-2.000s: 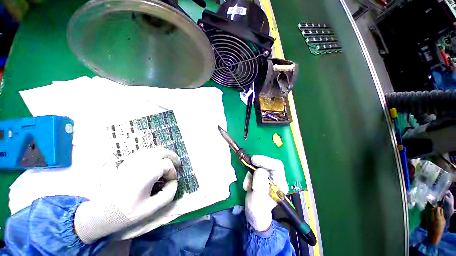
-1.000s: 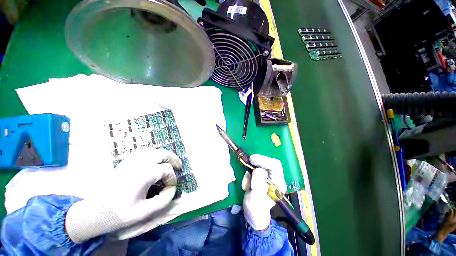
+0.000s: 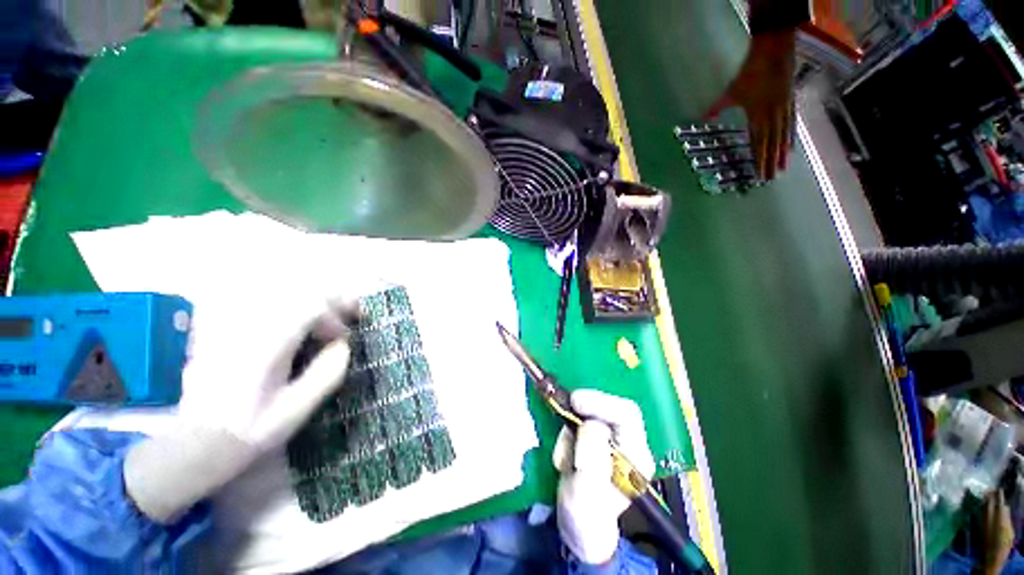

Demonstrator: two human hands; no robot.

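Note:
A green panel of small circuit boards (image 3: 387, 416) lies on white paper sheets (image 3: 472, 292) in front of me. My left hand (image 3: 264, 371), in a white glove, is over the panel's upper left edge with its fingers curled. Its fingertips are blurred, and I cannot tell if they grip the panel. My right hand (image 3: 601, 466), also gloved, holds a soldering iron (image 3: 541, 382). The iron's tip points up and left over the right edge of the paper, off the panel.
A blue box (image 3: 101, 348) lies at the left. A fume hood (image 3: 348, 157), a fan (image 3: 533, 191) and an iron stand (image 3: 620, 281) are behind. At the right, another person's bare hand (image 3: 766, 107) reaches over boards (image 3: 713, 152) on the conveyor (image 3: 752, 326).
The panel now shows plain green boards and sits lower and more exposed. My left hand has moved left and up from its lower part. Another person's hand has come over the conveyor boards.

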